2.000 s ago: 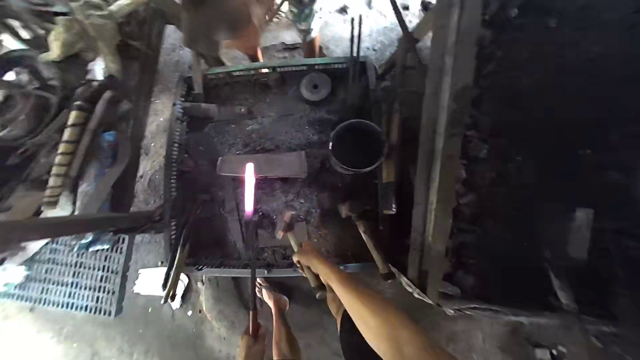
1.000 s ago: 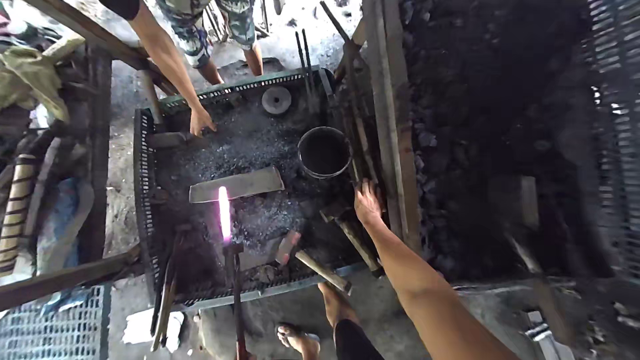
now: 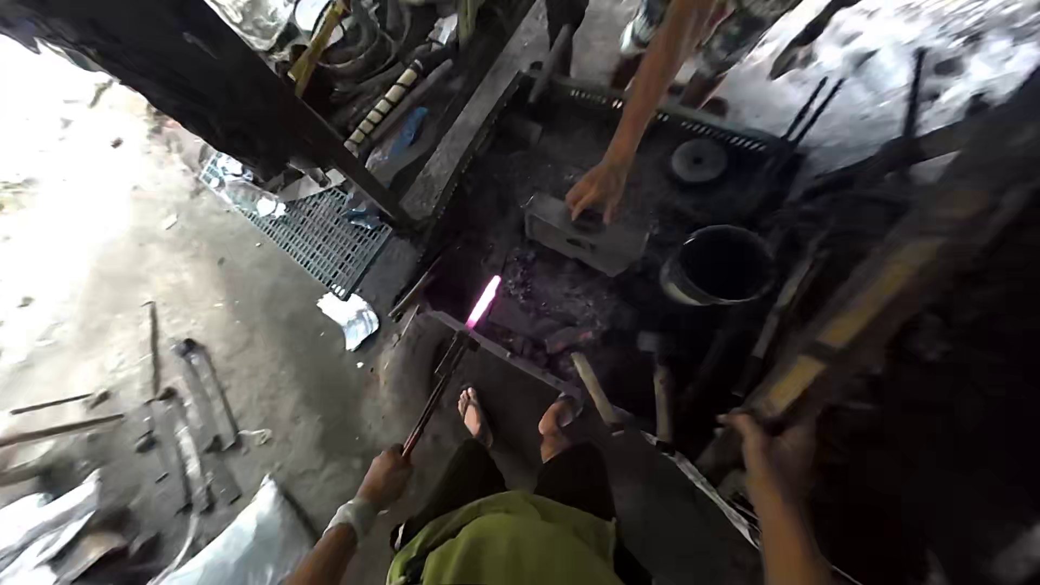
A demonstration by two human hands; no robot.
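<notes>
My left hand (image 3: pixel 385 479) is closed round the handles of long metal tongs (image 3: pixel 431 406). A glowing hot metal bar (image 3: pixel 484 301) sticks out from the tong jaws, over the near edge of a dark tray of ash and coal. My right hand (image 3: pixel 772 443), partly in shadow, touches the lower end of a worn beam (image 3: pixel 845 333) to the right; whether it grips is unclear. Another person's hand (image 3: pixel 599 192) rests on a metal block with holes (image 3: pixel 581 236) in the tray. Two hammers lie by the near edge, one with a pale wooden handle (image 3: pixel 595 387).
A dark bucket (image 3: pixel 719 266) and a round disc (image 3: pixel 699 161) are in the tray (image 3: pixel 536 370). A plastic grate (image 3: pixel 325 236) lies at the left. Several tools, one a long-handled one (image 3: pixel 154 349), and a white sack (image 3: pixel 244 540) are on the floor.
The glowing bar has moved off the flat plate toward me, to the near edge. The other person's hand has reached the block. My right hand left the hammer handle before now. The view has turned.
</notes>
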